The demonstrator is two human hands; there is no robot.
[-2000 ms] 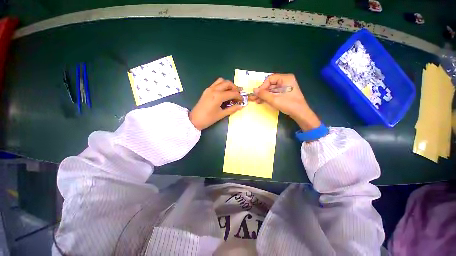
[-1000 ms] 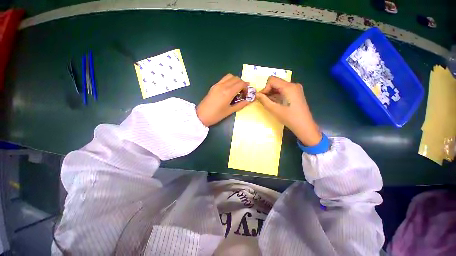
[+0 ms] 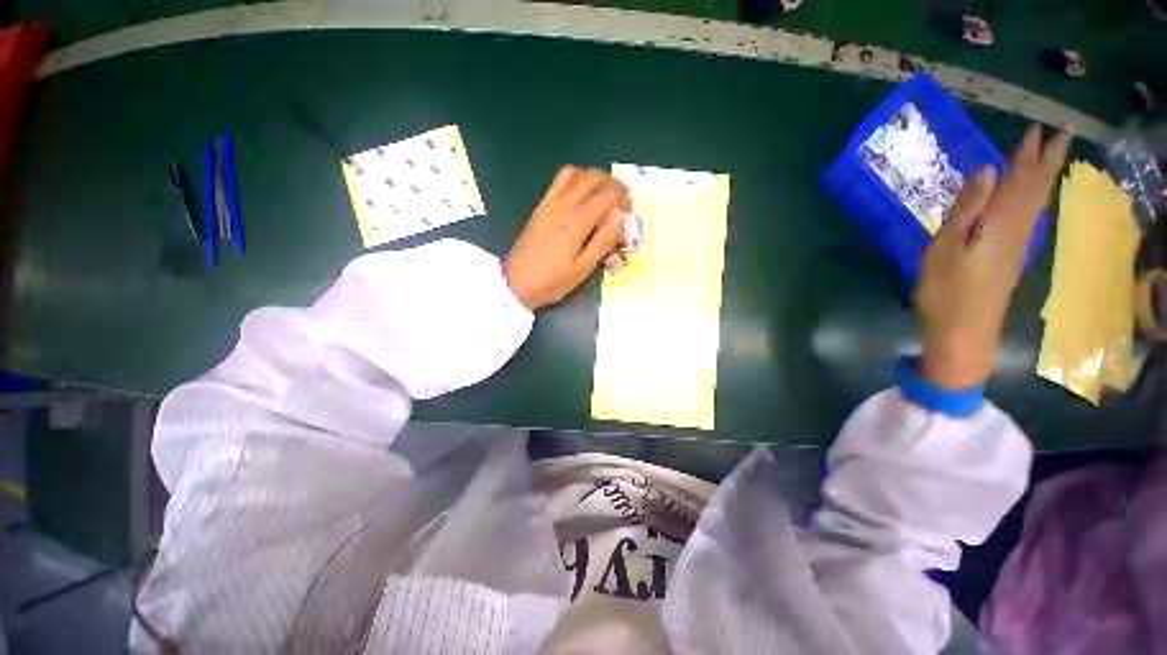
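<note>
My left hand [image 3: 563, 241] is closed around a small electronic module [image 3: 630, 232]; its whitish face shows at the fingertips, over the left edge of the long yellow sheet [image 3: 659, 333]. My right hand [image 3: 979, 262] is slightly blurred, fingers pointing up and apart, over the right side of the blue bin [image 3: 868, 205]. A tiny dark spot shows between its thumb and fingers; I cannot tell whether it holds a tool. White bits [image 3: 911, 160] lie in the bin. A few small marks show along the yellow sheet's top edge.
A white-faced sticker sheet [image 3: 416, 188] lies left, with blue pen-like tools [image 3: 213, 205] and a dark tool [image 3: 184, 198] beyond. Spare yellow sheets [image 3: 1088, 282], a tan ring [image 3: 1149, 305] and clear plastic [image 3: 1136, 173] are right. Small modules [image 3: 976, 30] lie beyond the pale rail [image 3: 512, 15].
My right hand has left the module and moved right to the blue bin. My left hand stays by the yellow sheet with the module. The view has shifted slightly.
</note>
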